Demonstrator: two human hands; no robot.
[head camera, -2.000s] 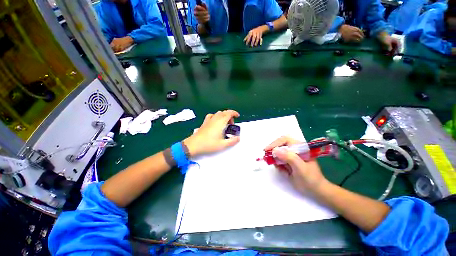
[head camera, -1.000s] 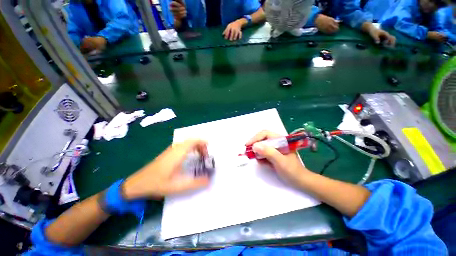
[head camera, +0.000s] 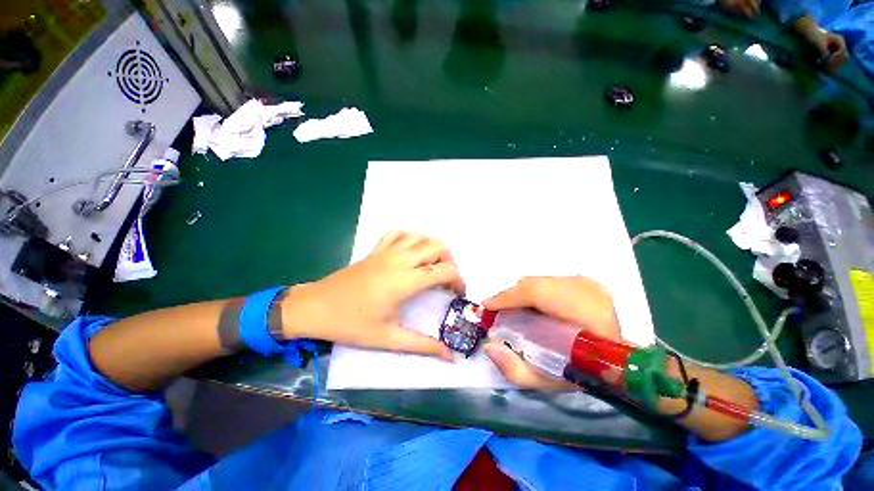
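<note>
A small black watch housing (head camera: 462, 327) with silvery inner parts sits over the lower middle of the white paper sheet (head camera: 489, 211). My left hand (head camera: 388, 297) holds the housing between thumb and fingers from its left side. My right hand (head camera: 565, 312) holds the dispensing syringe (head camera: 604, 357), a clear tube with red inside and a green adapter (head camera: 647, 374) at its rear. The red tip end is at the housing's upper right edge. Whether the needle touches it cannot be told. A blue wrist strap (head camera: 259, 321) is on my left wrist.
The pale air hose (head camera: 738, 278) loops by the grey controller (head camera: 824, 240) at right. Crumpled tissues (head camera: 240, 129), a white and blue tube (head camera: 137, 240) and a pale vented machine (head camera: 77, 105) are at left. Black housings (head camera: 620, 95) lie on the green bench. Another person's hand (head camera: 824, 43) shows top right.
The view has tilted down. My left hand has brought the housing from the paper's upper left to its lower middle. My right hand has moved the syringe tip to the housing.
</note>
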